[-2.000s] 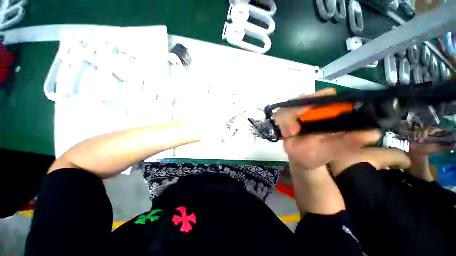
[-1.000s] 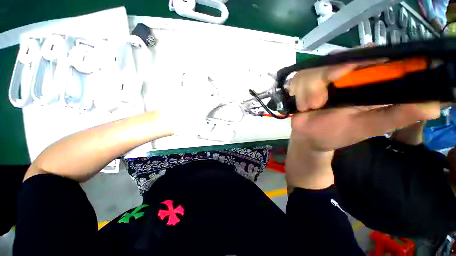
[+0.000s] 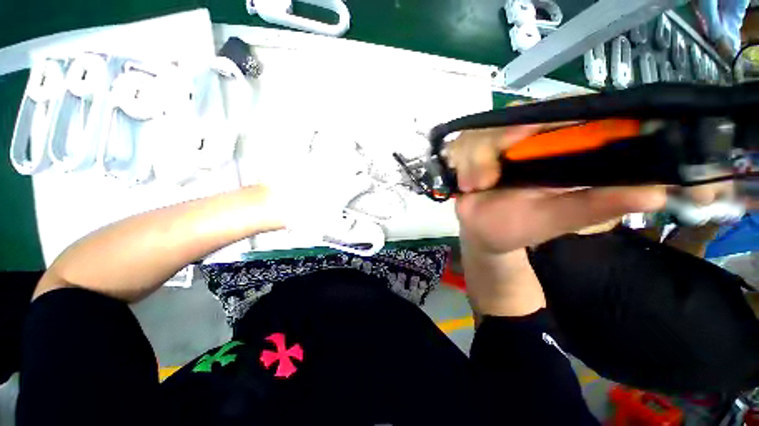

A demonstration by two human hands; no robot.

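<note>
My right hand (image 3: 508,200) looks bare and grips the black auto-feed screwdriver (image 3: 574,150) with its orange stripe. Its silver nose (image 3: 429,173) points left, close to a white plastic housing (image 3: 364,235). Whether the nose touches the housing is unclear. My left hand (image 3: 312,195), in a white glove, is washed out against the white sheet. It appears to hold the housing, whose looped end shows near the front edge; the fingers are hard to make out.
Several white housings (image 3: 79,116) lie on the left sheet (image 3: 66,212). A dark lump (image 3: 241,56) sits at the top of the mat (image 3: 366,79). A metal frame bar (image 3: 574,46) crosses the upper right. More housings lie on the green belt (image 3: 441,33). Another person (image 3: 632,308) is close at right.
The view has shifted, and the left sheet's housings show more clearly. In the last second the screwdriver has moved left and slightly down, and the housing's looped end has come nearer the front edge.
</note>
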